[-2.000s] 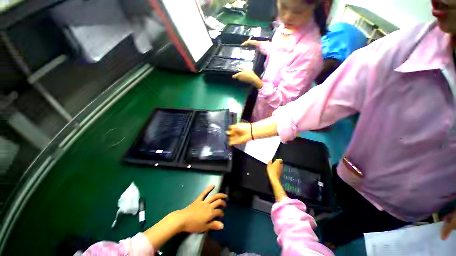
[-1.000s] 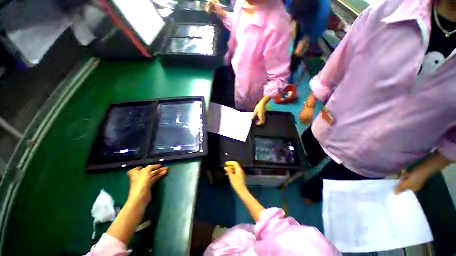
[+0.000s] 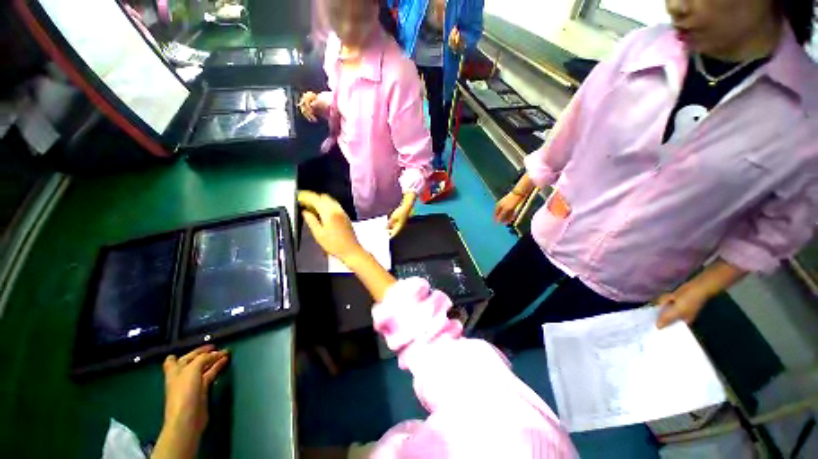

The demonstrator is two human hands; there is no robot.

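A black two-recess tray (image 3: 190,339) lies on the green bench at left. It holds a dark-screened tablet (image 3: 134,291) and a brighter, glare-covered tablet (image 3: 235,273). My left hand (image 3: 190,390) is at the tray's near edge, fingers loosely bent, holding nothing visible. My right hand (image 3: 327,224) is raised just beyond the tray's right edge, fingers extended and empty, with yellowish fingertips. Right of the bench, a second black tray (image 3: 345,300) holds a tablet (image 3: 439,276), partly hidden by my right sleeve. A white sheet (image 3: 369,238) lies over this tray's far left part.
A person in a pink smock (image 3: 381,125) stands beyond, one hand at the sheet. Another person (image 3: 664,188) at right holds printed paper (image 3: 628,368). More tablet trays (image 3: 242,121) sit farther along the bench. A white crumpled item (image 3: 121,441) is at bottom left.
The view has turned right, shifting the trays left in the picture. My right hand has moved from the second tray's near edge towards the first tray's right side. My left hand remains at the near edge.
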